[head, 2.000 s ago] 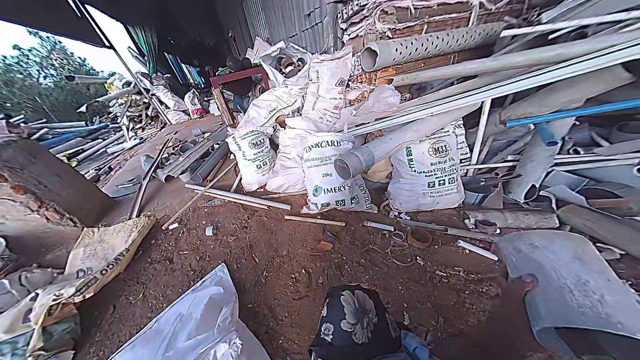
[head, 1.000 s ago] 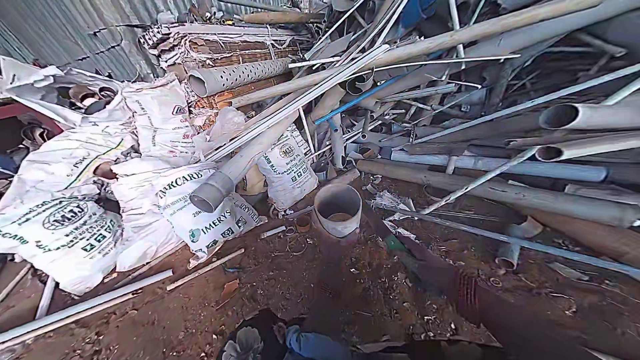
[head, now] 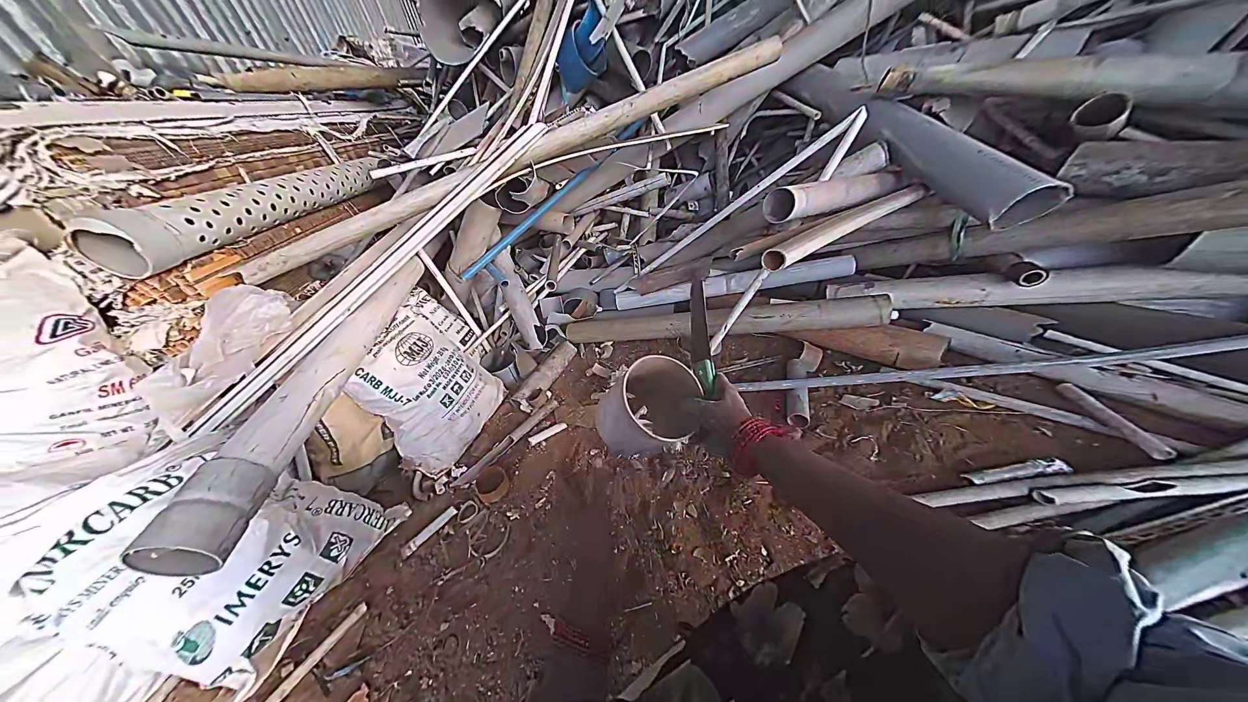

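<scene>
My right hand (head: 723, 414), with red bangles at the wrist, grips the green handle of a long-bladed knife (head: 699, 327). The blade points up, just beyond the right rim of a short, wide piece of grey plastic pipe (head: 616, 414). The pipe's open end faces me, with small scraps inside. My right fingers are at its right rim. My left hand (head: 587, 502) is a dark blur below the pipe piece, with red bangles on the wrist lower down; its fingers and any contact with the pipe cannot be made out.
White printed sacks (head: 429, 385) stand at the left, with a long grey pipe (head: 292, 419) lying across them. A perforated pipe (head: 229, 214) lies behind. Tangled pipes fill the back and right, and a thin rod (head: 975, 372) reaches in from the right. Scraps litter the brown soil (head: 682, 526).
The view has turned to the right since the oldest frame. One second ago the knife hand was apart from the pipe piece, to its lower right; now it is at the pipe's rim with the blade upright.
</scene>
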